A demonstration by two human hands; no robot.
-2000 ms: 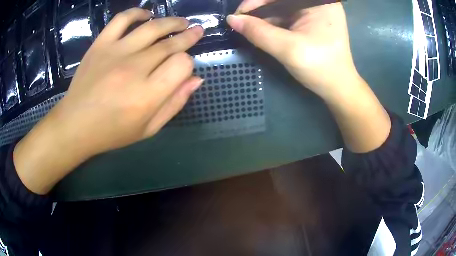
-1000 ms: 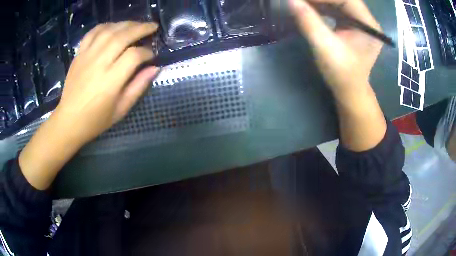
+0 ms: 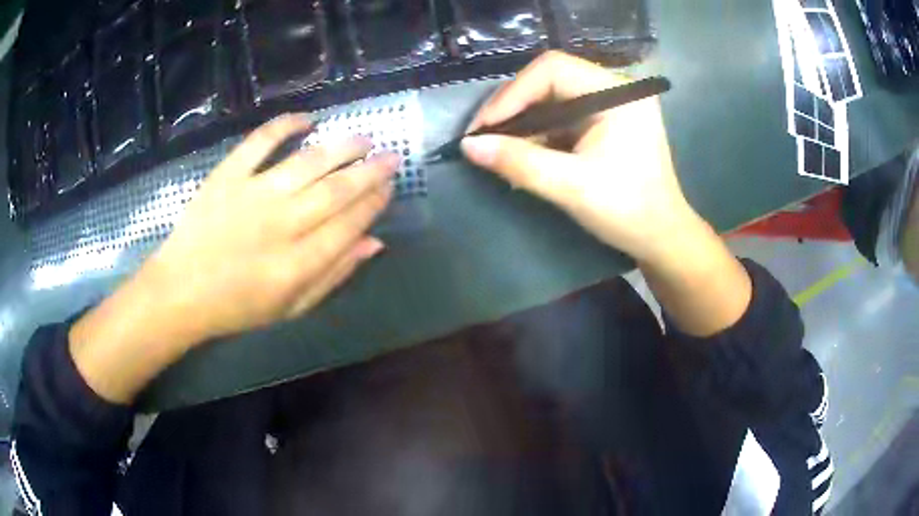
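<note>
The adhesive pad sheet point(image 3: 111, 215), a translucent strip with rows of tiny dark dots, lies along the near side of the bench. My left hand point(image 3: 267, 217) rests flat over it with fingers spread, fingertips near its right end. My right hand point(image 3: 579, 151) holds dark tweezers point(image 3: 595, 104) like a pen, tip just beside the sheet's right edge. Whether a pad is on the tip is too small to tell. The shiny black blister tray point(image 3: 191, 81) with rectangular pockets lies behind the sheet; glossy dark panels seem to sit in its pockets.
White-bordered sheets with dark windows point(image 3: 818, 101) lie at the right on the dark green bench point(image 3: 720, 121). A neighbouring black tray point(image 3: 895, 30) is at the top right corner. A red stool point(image 3: 801, 218) and part of a person point(image 3: 902, 222) show beyond the bench's edge.
My right hand has come from the tray down to the sheet's right end with the tweezers. My left hand has shifted to cover more of that end.
</note>
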